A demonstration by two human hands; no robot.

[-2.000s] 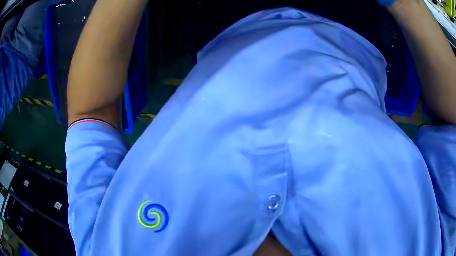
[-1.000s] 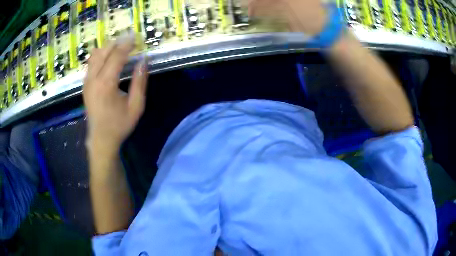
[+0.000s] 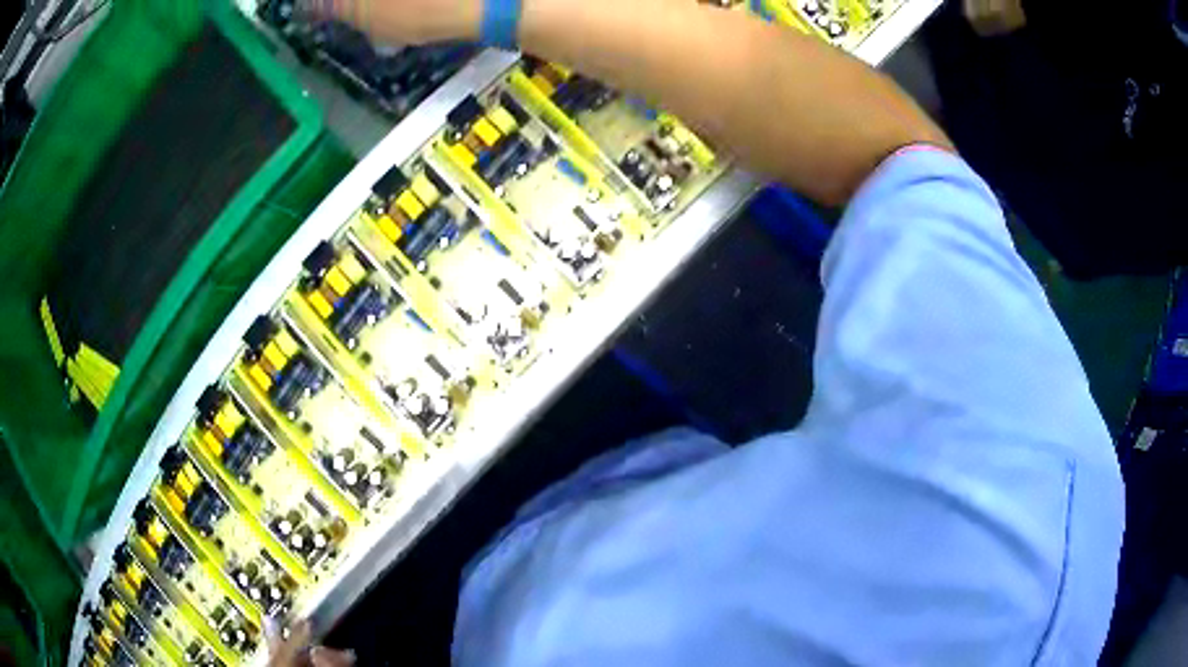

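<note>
Circuit boards (image 3: pixel 424 391) lie side by side in a long row, with yellow strips (image 3: pixel 371 391) between them. My right arm, with a blue wristband, reaches across the row. My right hand (image 3: pixel 410 18) is beyond the far rail at the top edge, partly cut off, over a dark cluttered item (image 3: pixel 358 63). Whether it holds anything is unclear. Fingers that seem to be my left hand (image 3: pixel 308 646) show at the bottom edge beside the near end of the boards. The rest of that hand is cut off, so its grip cannot be told.
A silver-grey rail (image 3: pixel 450 489) runs along the near side of the boards. A green tray (image 3: pixel 196 287) behind the line holds several yellow strips (image 3: pixel 91 375) on a dark base. Another person's hand (image 3: pixel 997 13) shows at the top right.
The view has turned towards the row's left part and the green tray. My right hand has moved from over the boards to beyond the far rail. My left hand is now mostly out of view.
</note>
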